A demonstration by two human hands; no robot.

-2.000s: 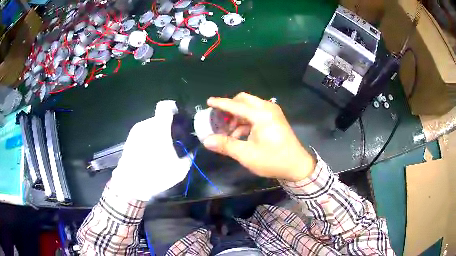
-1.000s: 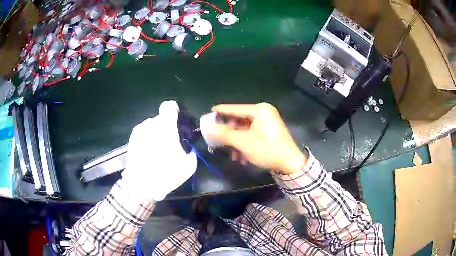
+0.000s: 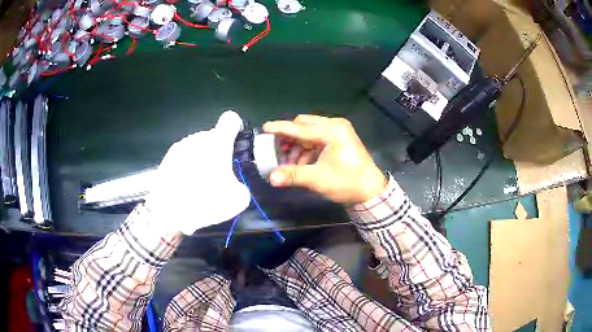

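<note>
My left hand (image 3: 198,175), in a white glove, is shut on a long silver housing bar (image 3: 120,188). The bar sticks out to the left below the glove. Its black end piece (image 3: 244,144) shows at the glove's right edge, with blue wires (image 3: 250,191) hanging down. My bare right hand (image 3: 334,159) holds a round silver-grey motor (image 3: 265,154) between thumb and fingers, against or very close to the black end piece. Whether they touch is hard to tell. Part of the motor is hidden by my fingers.
A heap of motors with red wires (image 3: 84,32) lies at the far left. Several housing bars (image 3: 24,162) lie at the left. A screw feeder (image 3: 431,68), a black electric screwdriver (image 3: 454,117) and small pale washers (image 3: 468,135) are at the right. Cardboard (image 3: 529,259) is at the lower right.
The motor has come closer to the black end piece, and the blue wires now show clearly. The bench scene has shifted up and left in view.
</note>
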